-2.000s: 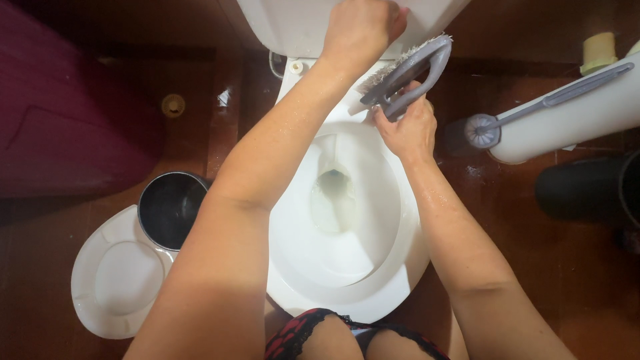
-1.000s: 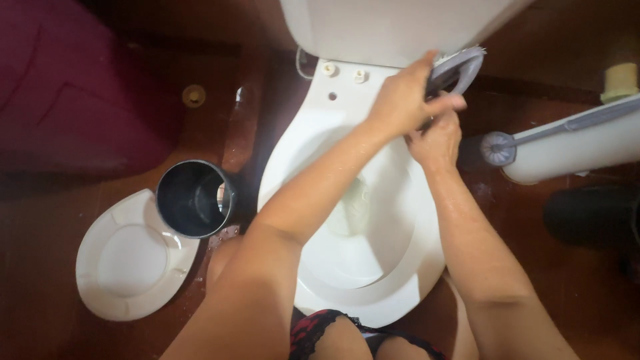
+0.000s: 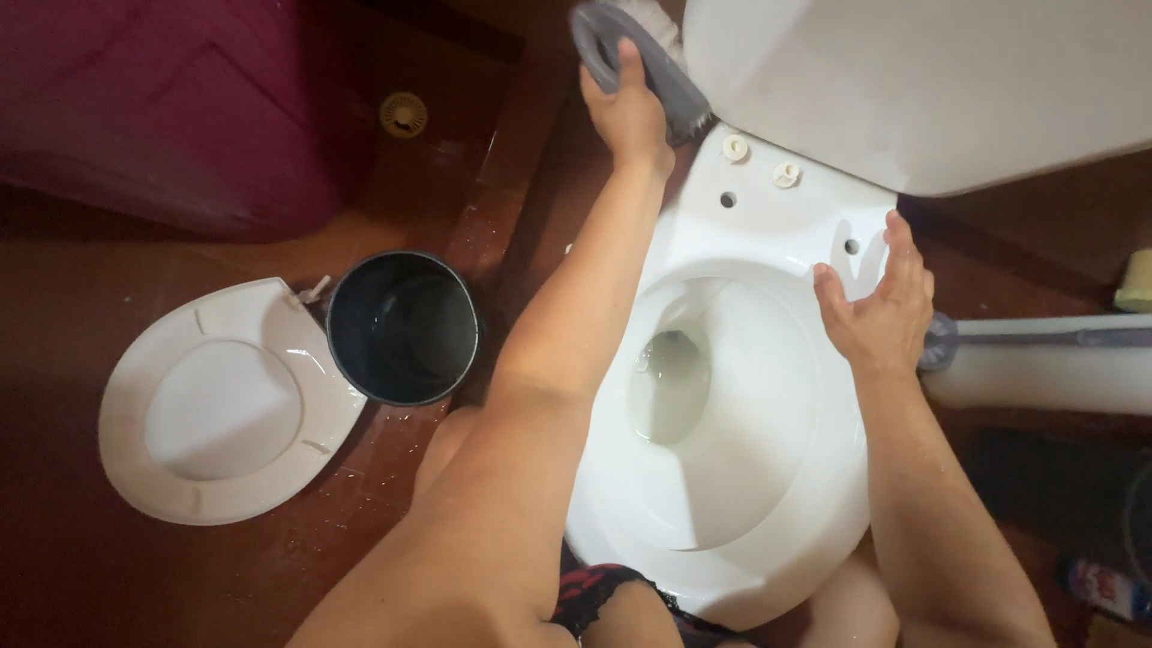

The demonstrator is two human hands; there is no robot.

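My left hand [image 3: 630,117] grips the loop handle of a grey scrub brush [image 3: 670,81] beside the left side of the cistern [image 3: 900,81]. The brush's pale bristles face the cistern. My right hand [image 3: 877,301] holds nothing; its fingers are spread at the right rear rim of the white toilet bowl [image 3: 837,504], near a bolt hole. Whether it touches the rim, I cannot tell. Two white plastic fasteners [image 3: 734,148] sit on the ledge behind the bowl. Some water stands in the bowl.
The detached toilet seat and lid [image 3: 220,405] lie on the red-brown floor at the left, next to a black bucket [image 3: 402,328]. Farther back are a round floor drain [image 3: 403,114] and a large maroon container [image 3: 162,117]. A long-handled grey brush [image 3: 1035,337] lies along a white object at the right.
The scrub brush was in my right hand at the right of the cistern; now my left hand holds it at the left. My right hand has let go. The view has shifted.
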